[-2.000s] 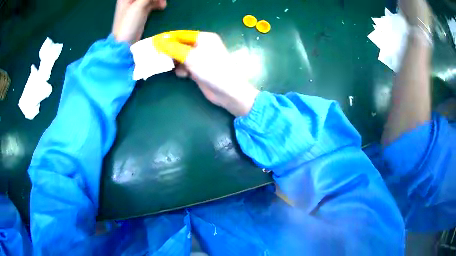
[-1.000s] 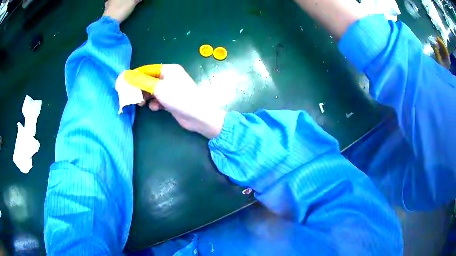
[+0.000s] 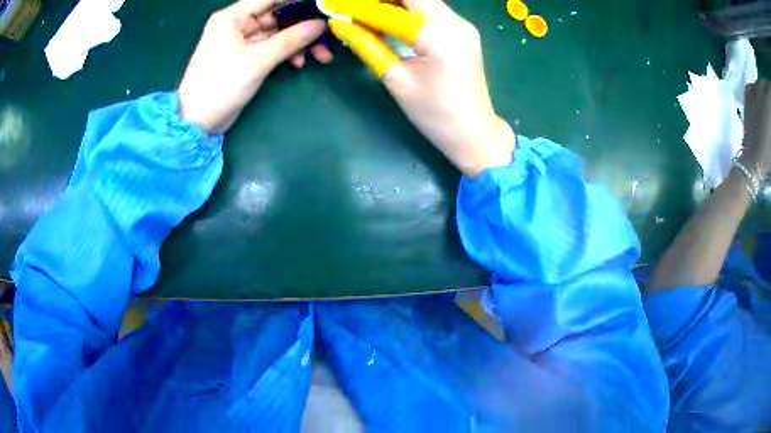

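Observation:
My left hand (image 3: pixel 241 63) is at the top of the view and holds a small black device (image 3: pixel 298 13) between thumb and fingers. My right hand (image 3: pixel 435 76) wears yellow finger cots on two fingers. Its yellow fingertips are at the right end of the device and pinch a small white wipe (image 3: pixel 333 10) against it. Most of the wipe is hidden by the fingers. The device is partly covered by my left fingers and lies near the top edge of the frame, so its face cannot be made out.
Two spare yellow finger cots (image 3: pixel 526 19) lie on the dark green mat (image 3: pixel 338 245). A white crumpled wipe (image 3: pixel 82 35) lies at the upper left. A jagged white pile (image 3: pixel 713 123) lies at the right, beside another person's forearm (image 3: pixel 706 241). A box-like item (image 3: pixel 17 17) sits at the top left corner.
My left hand has come back from the top edge holding the black device. My right hand has moved right and up with the wipe and now meets the device. The camera view has shifted.

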